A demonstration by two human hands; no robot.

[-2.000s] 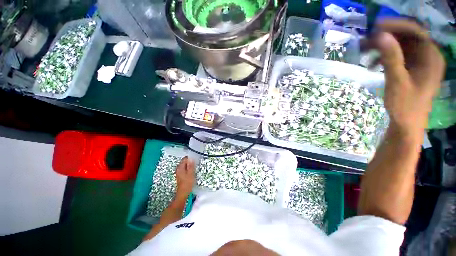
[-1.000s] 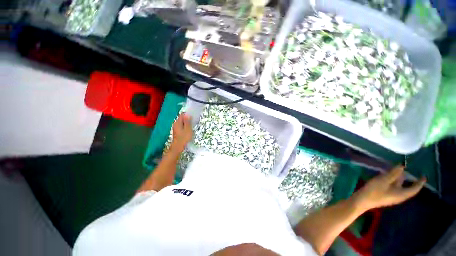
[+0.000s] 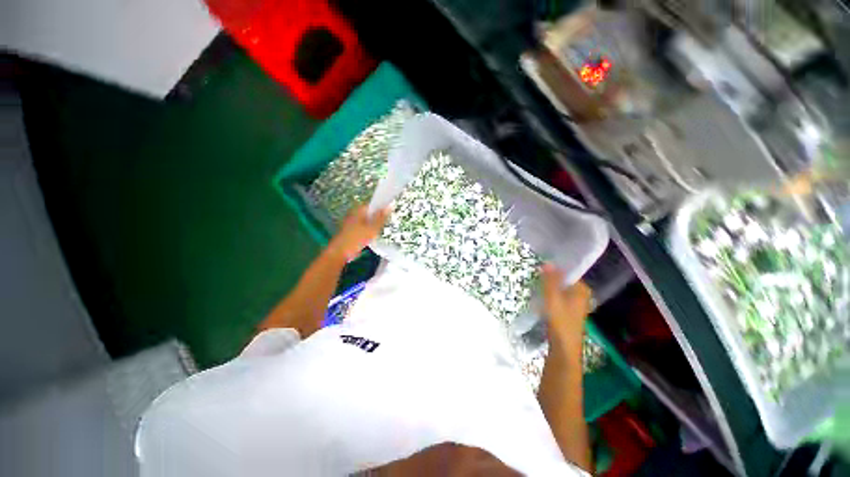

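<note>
A translucent white lap tub point(image 3: 559, 233) full of small white parts with green bits is in front of my body, tilted in view. My left hand point(image 3: 362, 231) grips its left end wall. My right hand point(image 3: 565, 296) grips its right end near the corner; the fingers are partly blurred. A teal-green crate point(image 3: 308, 168) with similar small parts shows beyond the tub's left end. Another teal-green crate point(image 3: 610, 377) shows below its right end.
The bench edge point(image 3: 652, 270) runs diagonally at the right. The machine's control box point(image 3: 582, 74) with red digits and a large translucent bench tub point(image 3: 694, 252) of green-stemmed parts stand on it. A red stool point(image 3: 280, 47) is at the upper left above the green floor.
My right hand has moved from beside the bench at the right to the lap tub's right end. The view has turned, and the bench now lies further right. My left hand stays at the tub's left end.
</note>
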